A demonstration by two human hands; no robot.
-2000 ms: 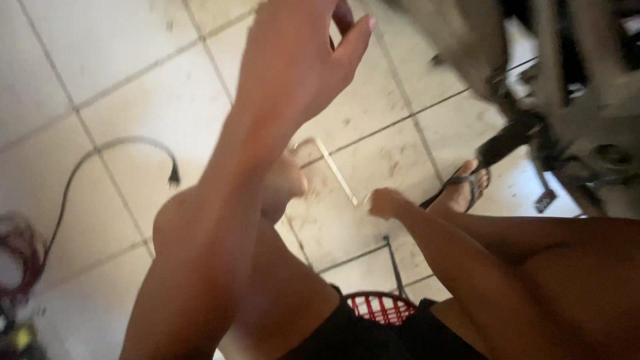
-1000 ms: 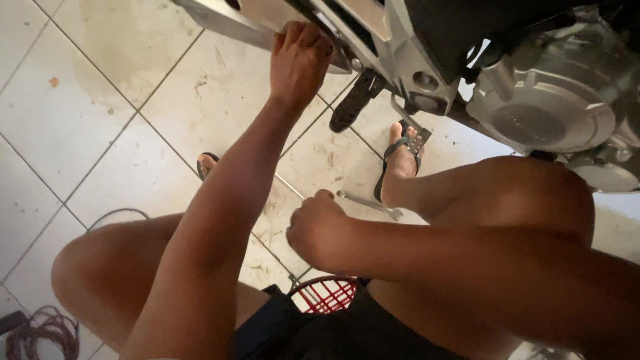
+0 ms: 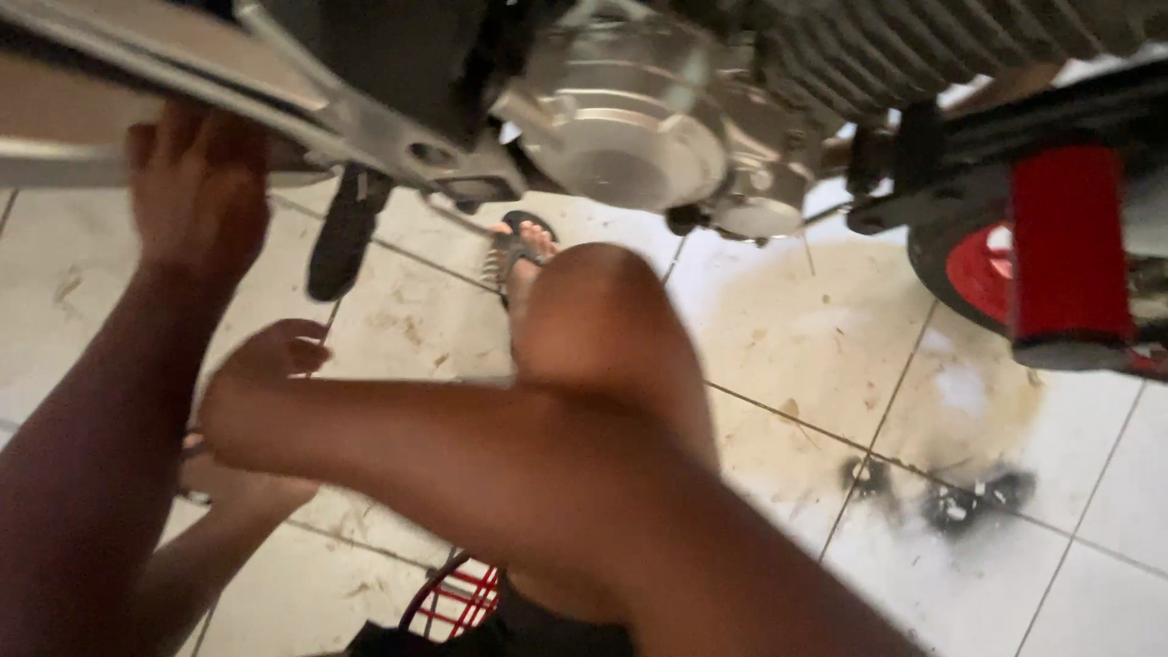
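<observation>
My left hand [image 3: 199,196] reaches up to the underside of a motorcycle's rear part at the upper left, touching its metal swingarm [image 3: 64,172]; its fingertips are hidden behind the machine, so its hold cannot be told. Just below and to the right, my right hand [image 3: 265,374] is blurred, its fingers bent. Whether anything is in it cannot be told. The black footrest [image 3: 347,233] hangs near both hands. A silver engine cover [image 3: 630,137] fills the top middle.
Below the engine are floor tiles [image 3: 821,319] with dirt marks and dark objects [image 3: 981,497]. A red part [image 3: 1068,242] of the motorcycle is at the right. My sandalled foot [image 3: 527,242] stands under the engine. A red woven seat [image 3: 461,598] shows beneath me.
The view has swung toward the engine. A thin metal rod seen by my right hand in the earlier frames does not show there now. My left hand has reached up to the motorcycle since the oldest frame.
</observation>
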